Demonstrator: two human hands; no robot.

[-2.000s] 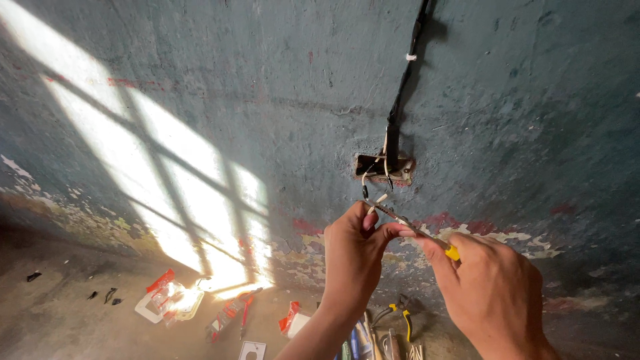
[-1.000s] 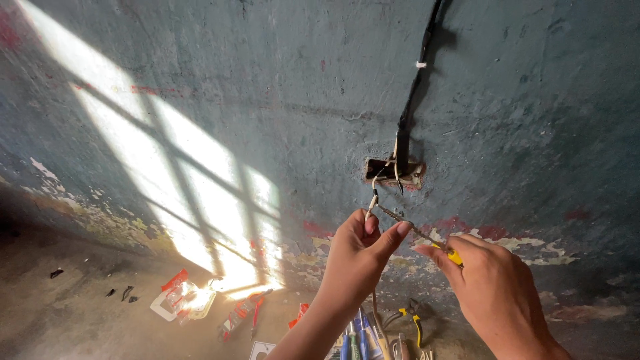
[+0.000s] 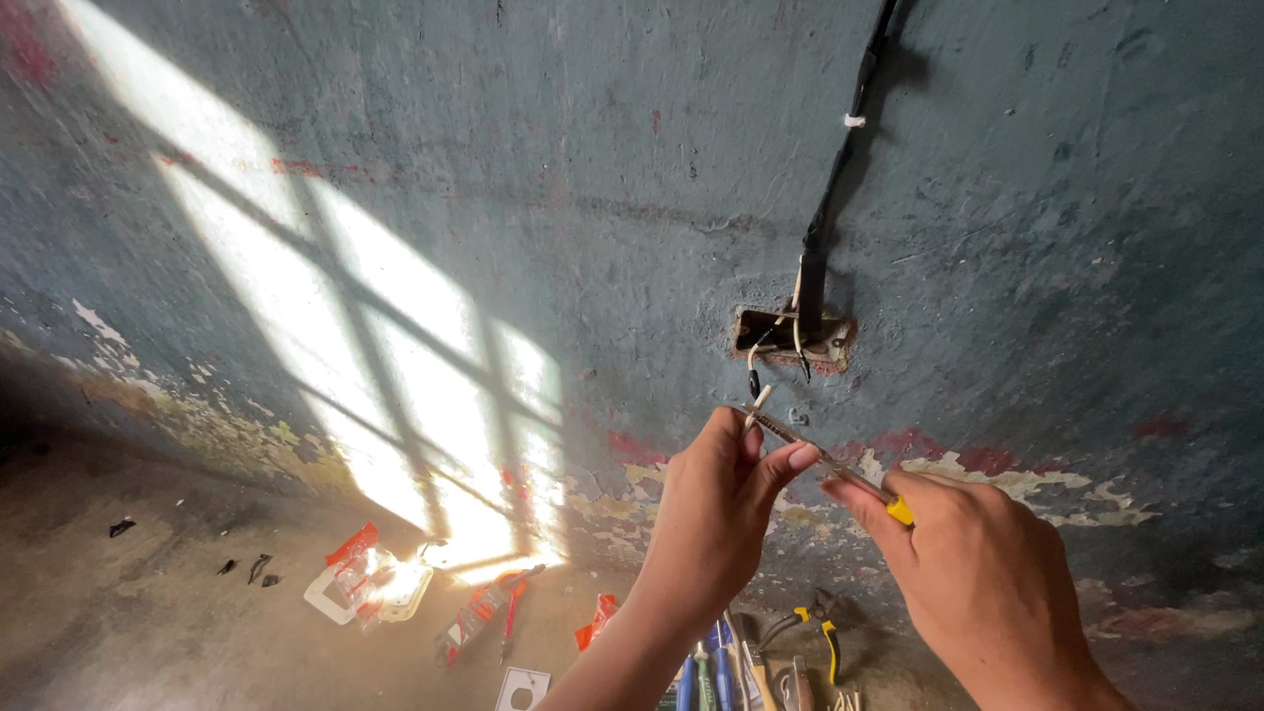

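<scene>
My left hand (image 3: pixel 726 474) pinches a white electrical cable (image 3: pixel 758 405) between thumb and fingers, its tip poking up. Against the cable, near my left fingertips, lies the metal blade of a yellow-handled tool (image 3: pixel 839 468), perhaps a knife. My right hand (image 3: pixel 973 548) is closed around its yellow handle (image 3: pixel 900 511). Above both hands is a recessed metal wall box (image 3: pixel 837 348), where white wires (image 3: pixel 796 331) with black-taped ends hang out. A black-wrapped cable (image 3: pixel 841 163) with a white clip runs down the wall into this box.
On the floor below lie pliers with yellow and black handles (image 3: pixel 832 652), blue-handled screwdrivers (image 3: pixel 724 671), a brush (image 3: pixel 760 681), a white outlet cover plate (image 3: pixel 521 688) and plastic packaging (image 3: pixel 360 583). Peeling paint marks the wall's lower part (image 3: pixel 1027 484); barred sunlight falls at left.
The blade has moved along the cable, closer to my left fingertips than one second ago. My right hand keeps its hold on the yellow handle.
</scene>
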